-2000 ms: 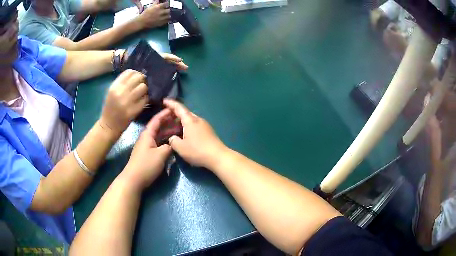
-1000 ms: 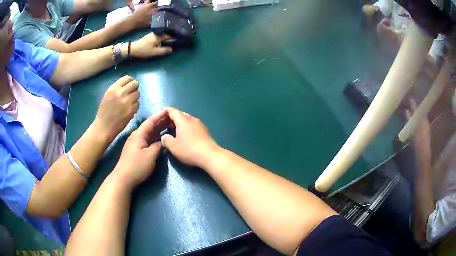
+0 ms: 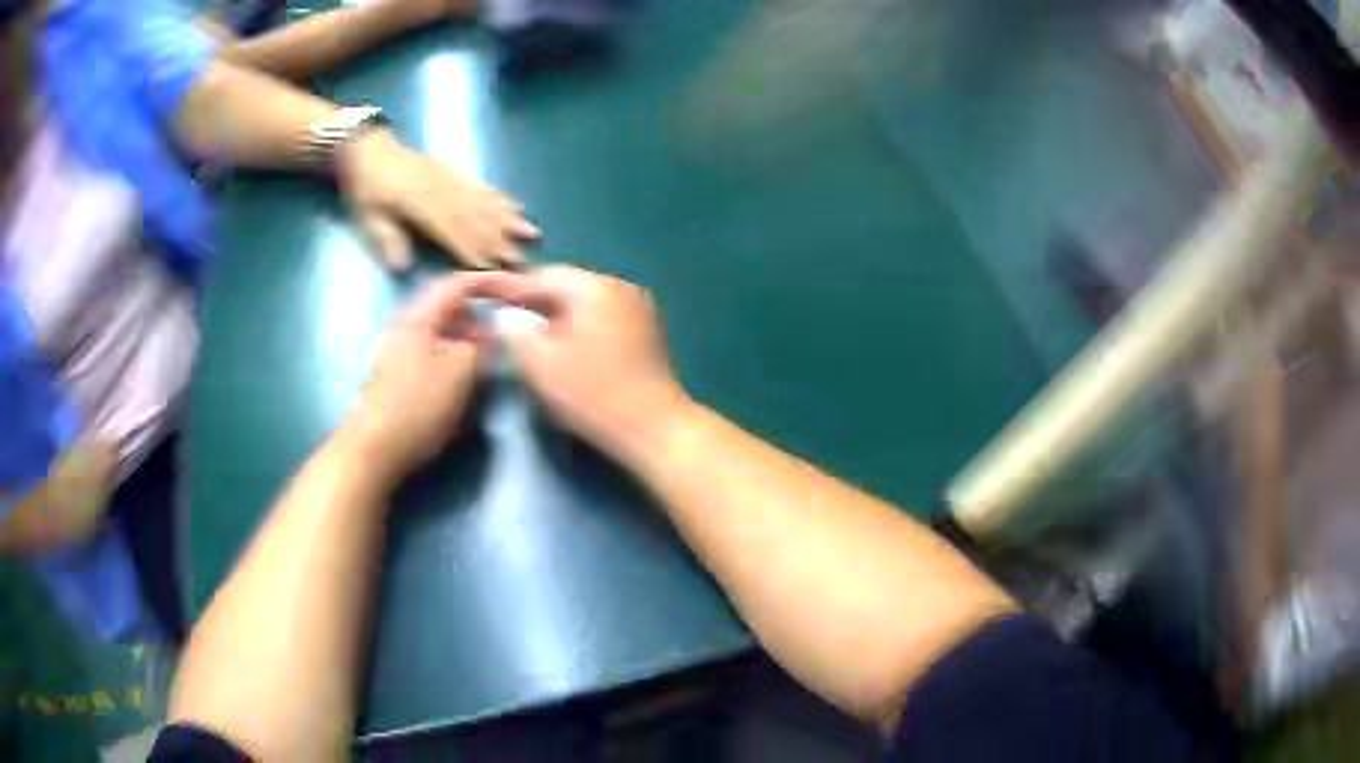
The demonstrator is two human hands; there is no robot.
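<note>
The picture is blurred. My left hand [image 3: 422, 365] and my right hand [image 3: 600, 355] meet at the fingertips over the dark-green table [image 3: 835, 403], left of the picture's middle. Their fingers are curled with a small gap between them. A small white spot [image 3: 518, 318] shows at my right thumb and looks like a finger band. No box is in my hands. Whether something tiny is held between the fingertips cannot be told.
A person in a blue shirt sits at the left; their watch-wearing hand [image 3: 433, 201] lies just beyond my fingertips. A blurred dark object [image 3: 559, 27] is at the top edge. A pale curved pole [image 3: 1134, 358] stands at right.
The black box held by the neighbour went to the far side of the table. The neighbour's far hand has moved back toward mine, their near hand down to the lower left. My hands remain together.
</note>
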